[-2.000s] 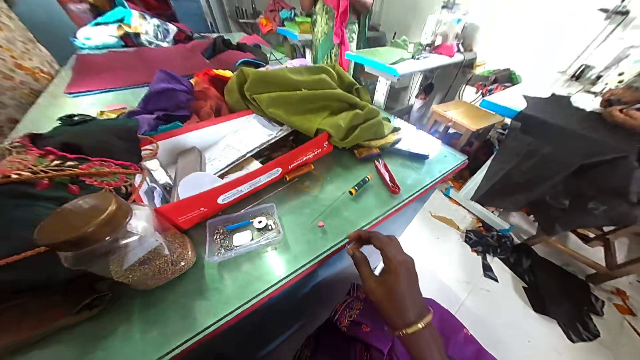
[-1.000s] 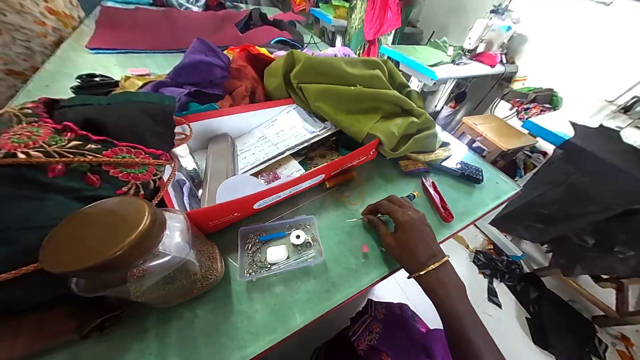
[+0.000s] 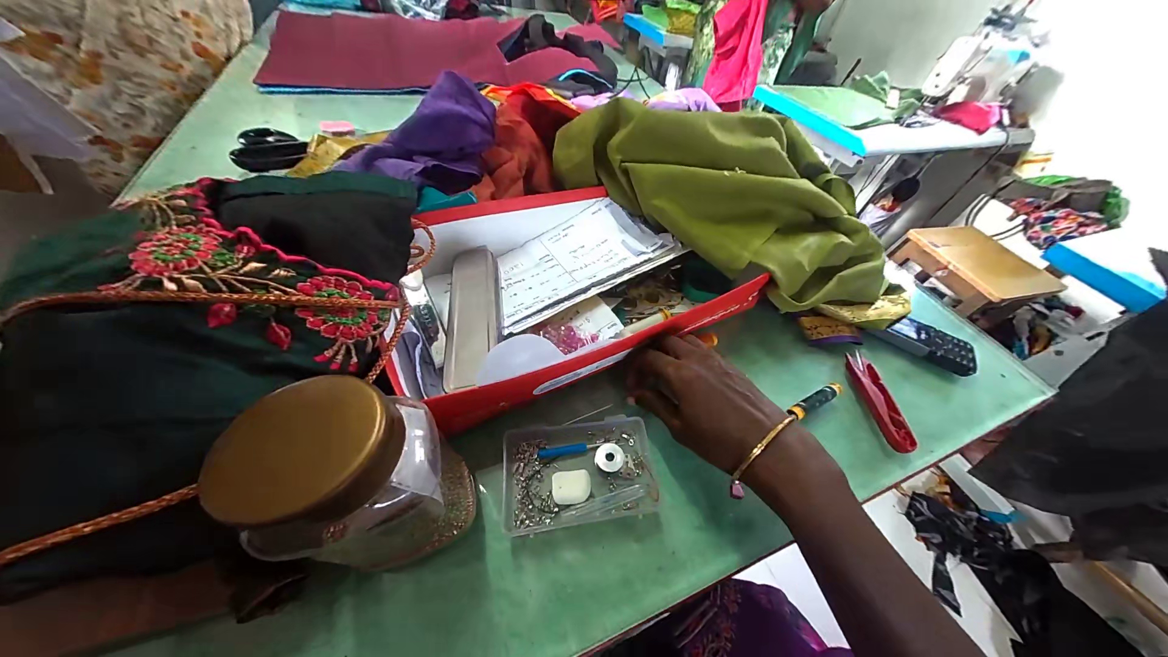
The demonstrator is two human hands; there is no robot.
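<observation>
My right hand (image 3: 703,401) rests on the green table at the front wall of a red-and-white cardboard box (image 3: 584,367); its fingertips are partly hidden, so whether they hold anything cannot be told. Near the fingers an orange handle (image 3: 706,338) shows beside the box. Behind my wrist lies a yellow-and-black handled tool (image 3: 815,401), and to its right red thread snips (image 3: 881,401). Left of the hand stands a clear plastic box (image 3: 580,476) with small metal pieces, a white bobbin (image 3: 609,458), a white chalk piece (image 3: 571,487) and a blue tool (image 3: 562,451). My left hand is out of view.
A jar with a gold lid (image 3: 301,452) stands at the left against dark embroidered cloth (image 3: 265,283). Olive cloth (image 3: 712,192) drapes over the box's back corner. A black remote control (image 3: 926,345) lies near the table's right edge. Black scissors handles (image 3: 266,150) lie farther back.
My right hand has moved from the table's front edge, past the yellow-and-black tool, to the box's front wall. The view has shifted closer to the table.
</observation>
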